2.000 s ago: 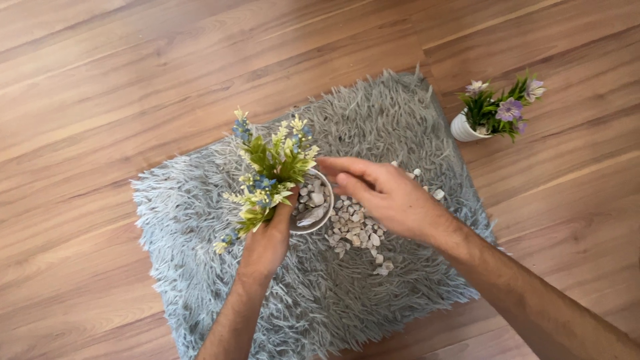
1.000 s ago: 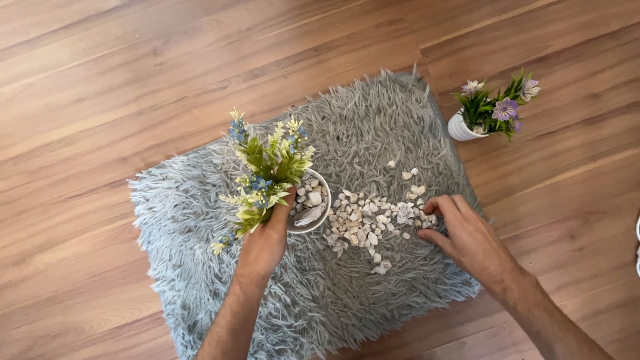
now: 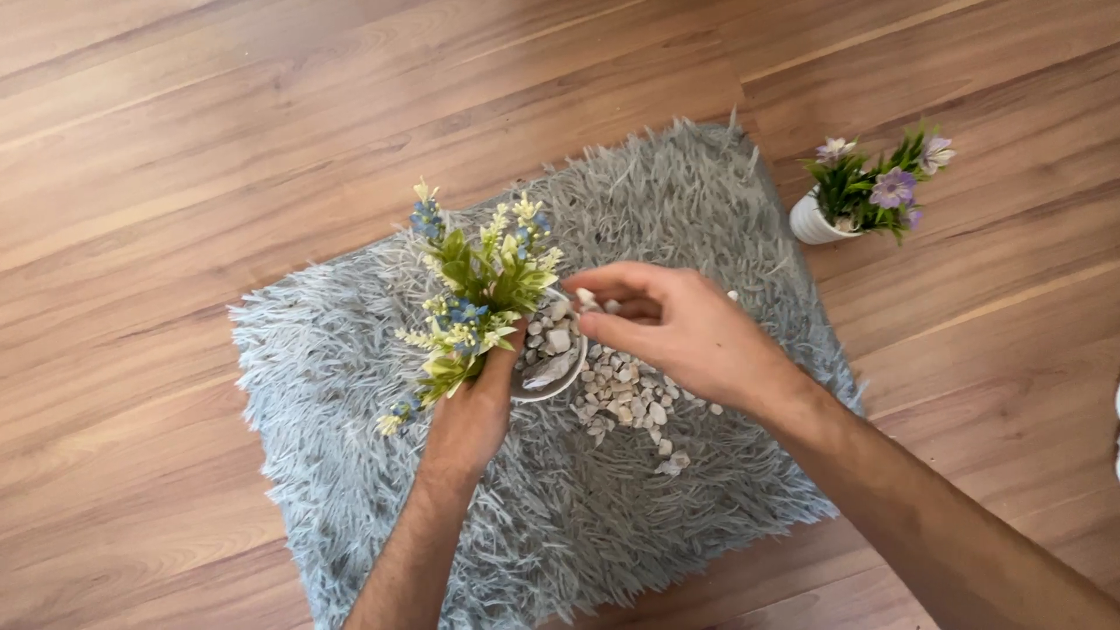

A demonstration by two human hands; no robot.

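My left hand [image 3: 477,411] holds the artificial plant [image 3: 481,289], with blue and cream flowers, at the left side of a white pot [image 3: 560,388]; its fingers are mostly hidden under the leaves. Small stones [image 3: 556,337] and a larger flat one lie inside the pot. At the pot's right rim, my right hand [image 3: 669,319] has a few pale pebbles [image 3: 588,300] between thumb and fingers. Beneath it, a pile of whitish pebbles [image 3: 626,389] is spread on the shaggy grey-blue mat [image 3: 560,516].
A white ribbed pot [image 3: 814,219] with purple and white artificial flowers [image 3: 892,186] leans on the wooden floor [image 3: 989,324], beyond the mat's upper right edge. Part of a white object [image 3: 1117,429] shows at the right border of the view.
My right hand has moved left from the right end of the pebble pile to the pot's rim, now with pebbles in its fingers. My left hand stays at the plant and pot.
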